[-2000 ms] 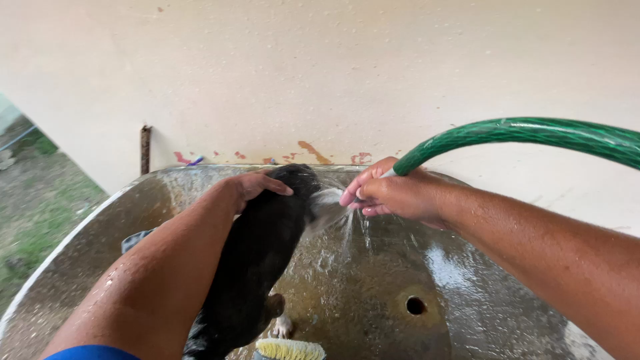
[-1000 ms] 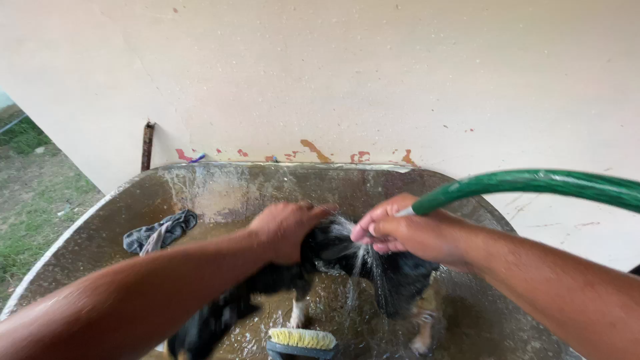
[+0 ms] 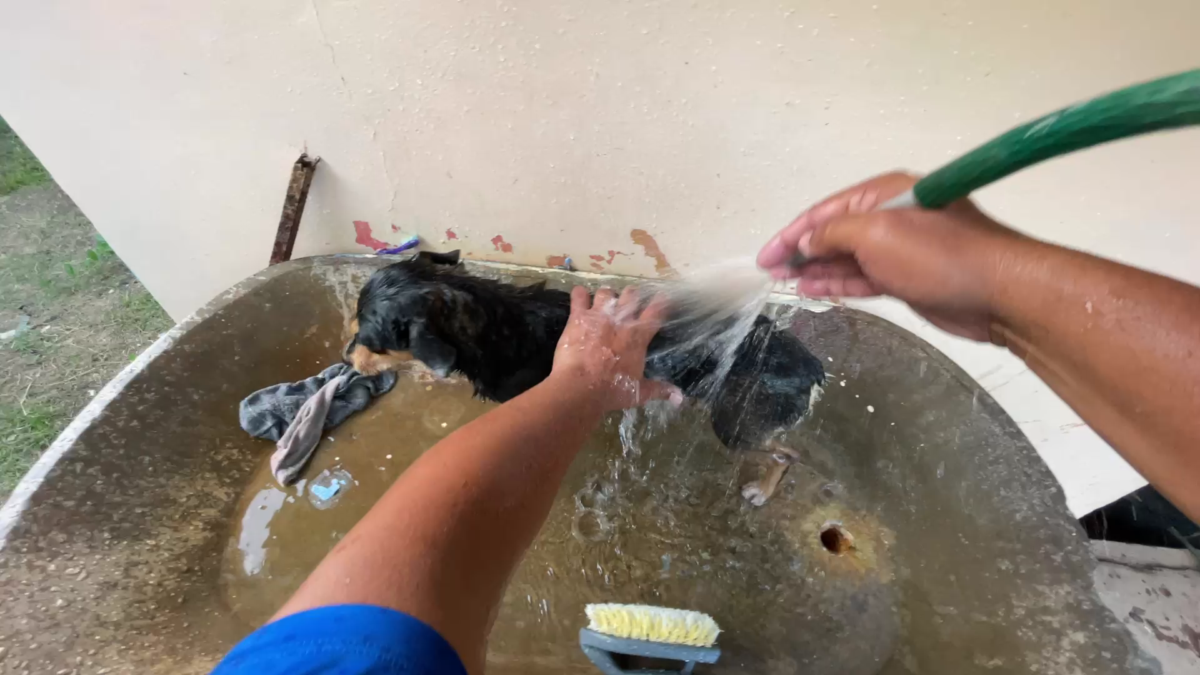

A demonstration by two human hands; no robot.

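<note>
A wet black-and-tan puppy stands along the back wall of a worn basin, its head at the left and its rump at the right. My left hand rests with spread fingers on its back, under the water. Above its rump, at the right, my right hand grips the end of a green garden hose; water sprays from the fingertips onto the puppy's back and my left hand.
The basin holds shallow water and has a drain hole. A wet grey cloth lies by the puppy's muzzle. A scrub brush with yellow bristles is at the front. A rusty metal piece stands against the wall.
The puppy has turned, and its head now shows at the left of the basin. My left hand has moved onto its back. My right hand still holds the running hose.
</note>
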